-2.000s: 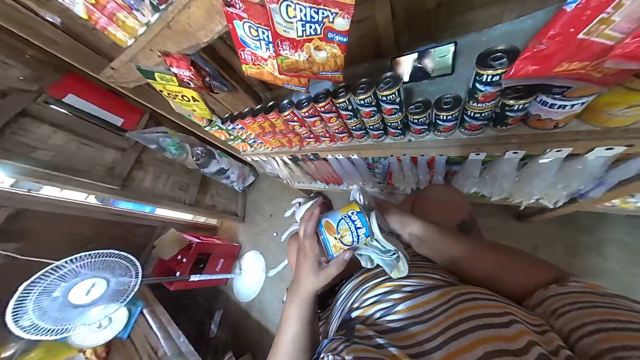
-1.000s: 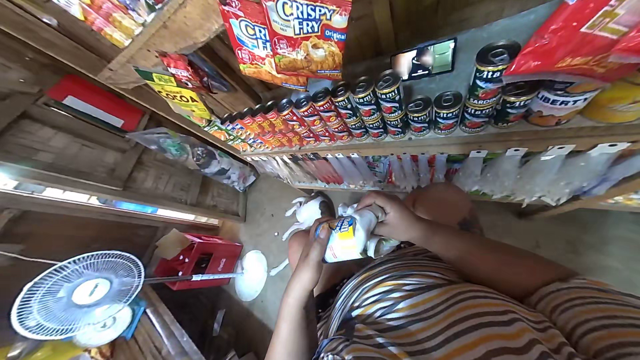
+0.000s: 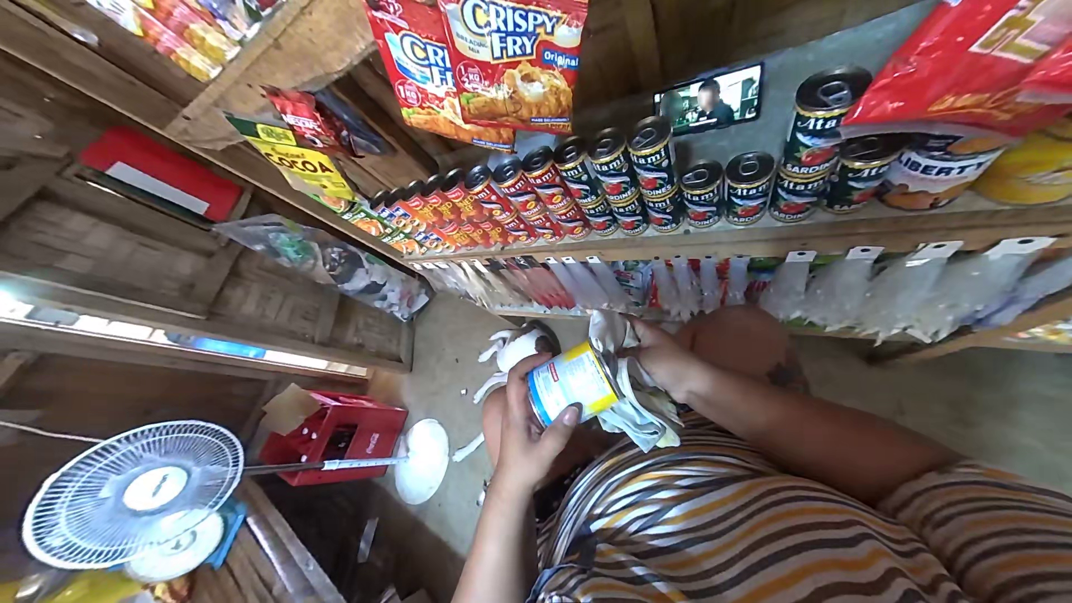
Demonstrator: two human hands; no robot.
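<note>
A food can with a blue, white and yellow label (image 3: 573, 383) lies tilted in my left hand (image 3: 533, 423), whose fingers and thumb wrap its near side. My right hand (image 3: 657, 358) holds a pale cloth (image 3: 638, 406) bunched against the far end of the can. The cloth's loose folds hang down over my striped clothing. Part of my right hand's fingers is hidden by the cloth.
Sardine cans (image 3: 662, 172) stand stacked on a wooden shelf (image 3: 712, 239) ahead, beside a phone (image 3: 710, 99). Plastic bags (image 3: 796, 293) hang beneath. A white fan (image 3: 155, 487) and red crate (image 3: 347, 435) are at left. A white-and-brown animal (image 3: 519, 347) lies on the floor.
The can has been turned in my left hand, so a different side of its label shows. The cloth, spread over much of the can a second ago, is now bunched at its far end.
</note>
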